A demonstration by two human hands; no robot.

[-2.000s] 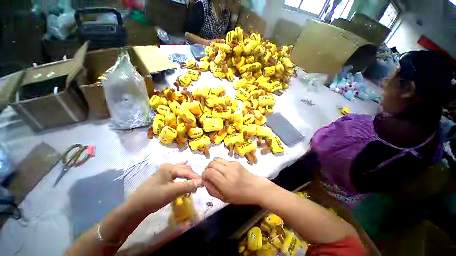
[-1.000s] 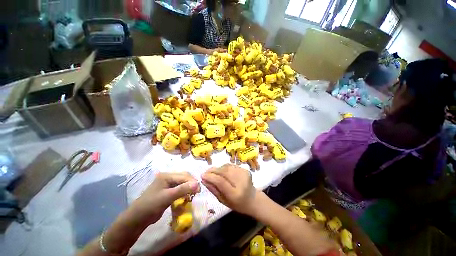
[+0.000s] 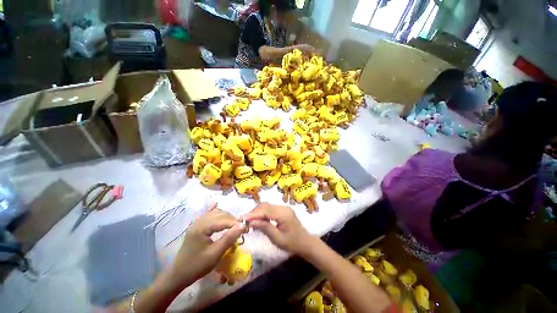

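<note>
A yellow plush pendant hangs below my fingertips near the table's front edge, its small dark ring at the top. My left hand pinches the top of its loop between thumb and fingers. My right hand meets the left at the same spot, its fingertips closed on the loop end. The thin cord between the fingertips is mostly hidden. Loose white cords lie left of my hands, beside a grey sheet.
A large yellow toy pile lies ahead. Scissors, a clear bag and open cartons are at left. A carton of yellow toys stands below the table edge at right. A person in purple sits at right, another behind the pile.
The pendant has turned and now hangs rounder and clearer under my fingers. My hands have come together again after a small gap. The person behind the pile has reached an arm toward it.
</note>
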